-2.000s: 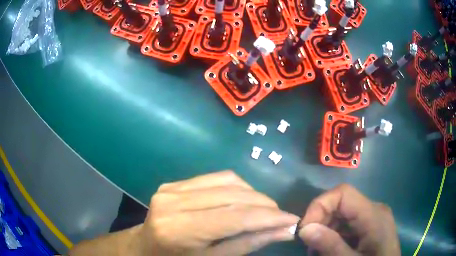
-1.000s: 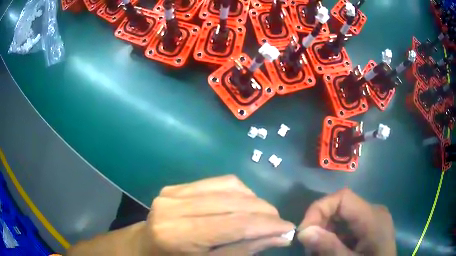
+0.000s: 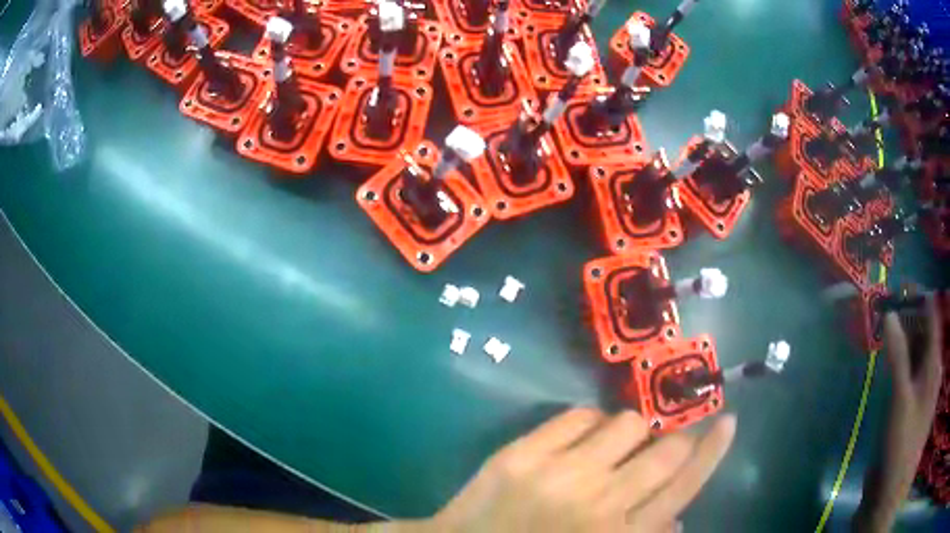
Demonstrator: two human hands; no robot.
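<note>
An orange-red plate [image 3: 677, 383] stands at the lower right, with a dark stalk ending in a white connector [image 3: 777, 355]. My left hand [image 3: 604, 474] is beside its lower edge, fingers extended, with nothing seen in it. My right hand [image 3: 908, 406] is at the far right, blurred, its fingertips at another orange unit [image 3: 875, 319]; whether they grip it is unclear. Several loose white connectors [image 3: 497, 349] lie left of the plate. Another plate [image 3: 630, 307] with a white-tipped stalk touches the lower one.
More orange plates with white-tipped stalks [image 3: 422, 208] fill the top and centre. Other orange units [image 3: 833, 208] crowd the right side by the yellow-green line [image 3: 856, 448]. A clear plastic bag [image 3: 60, 104] lies at the far left. The green table's curved edge [image 3: 156, 364] runs along the left.
My hands have separated; the right has moved far right. An additional orange plate with a white-tipped stalk now stands by my left hand. The view has shifted, moving the table things leftward.
</note>
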